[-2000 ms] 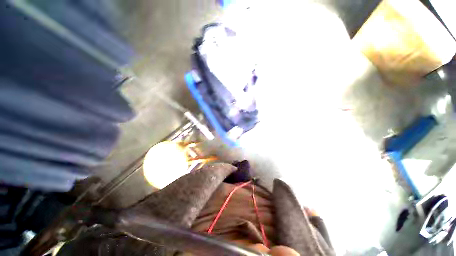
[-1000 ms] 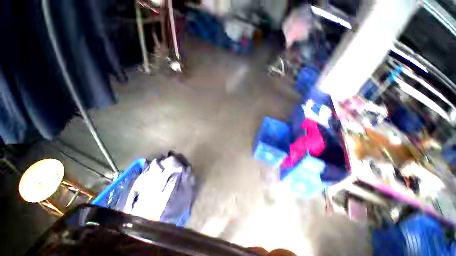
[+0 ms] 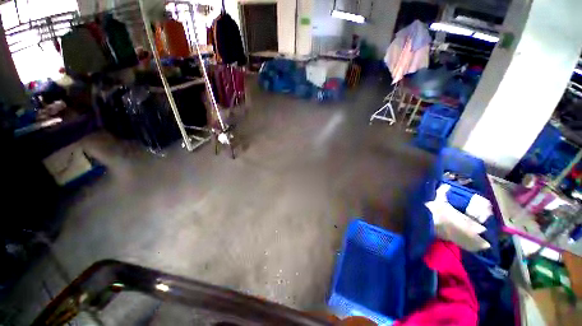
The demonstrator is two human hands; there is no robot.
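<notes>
Neither of my hands is in view. Nearest in front of me, at the lower right, a blue slatted plastic crate [image 3: 370, 264] stands on the grey floor and looks empty. A bright red-pink cloth [image 3: 452, 286] lies beside it, over blue and dark things. Behind the cloth, white crumpled cloth or paper [image 3: 454, 223] lies on blue containers. A dark shiny bar [image 3: 191, 288], which looks like a glasses frame, crosses the bottom of the view. A pale grey shape behind it at the lower left is too blurred to name.
Concrete floor [image 3: 249, 210] runs ahead. Garment rails [image 3: 167, 83] with hanging clothes stand at the back left. A white pillar [image 3: 520, 83] and a cluttered worktable [image 3: 542, 245] are at the right. A white stand [image 3: 384, 113] holds pale cloth farther back.
The view has swung up from the floor and across the room. The hanging dark garments, round stool and crate of grey garments have left clear view; the red-pink cloth and blue crates appear larger.
</notes>
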